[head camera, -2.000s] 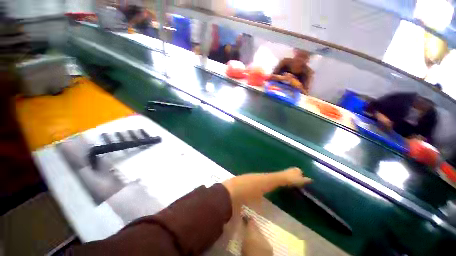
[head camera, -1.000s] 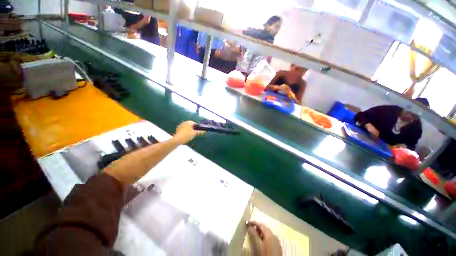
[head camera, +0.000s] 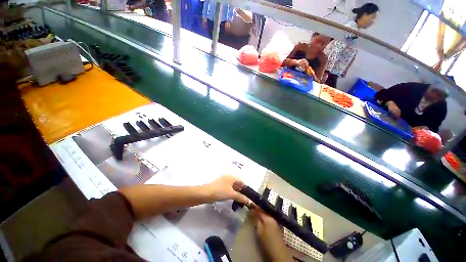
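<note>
A black pronged unit (head camera: 281, 216) lies slanting over the cream dotted sheet (head camera: 318, 225), with several short teeth pointing up and away. My left hand (head camera: 228, 190) holds its near-left end. My right hand (head camera: 266, 228) is just below the bar, touching or very close to it; its fingertips are partly hidden, so its grip is unclear. A second black pronged unit (head camera: 148, 135) lies on the printed white sheet (head camera: 199, 148) to the left.
A blue-edged black device (head camera: 217, 249) lies near my forearms. A black plug block (head camera: 346, 244) and white box (head camera: 416, 248) stand right. An orange mat (head camera: 87, 107) with a grey-white box (head camera: 53, 62) is left. Black units lie on the green belt (head camera: 245, 138). People sit opposite.
My left hand has come back from the belt to the dotted sheet with a black pronged unit. The view has shifted, and the blue-edged device and plug block now show.
</note>
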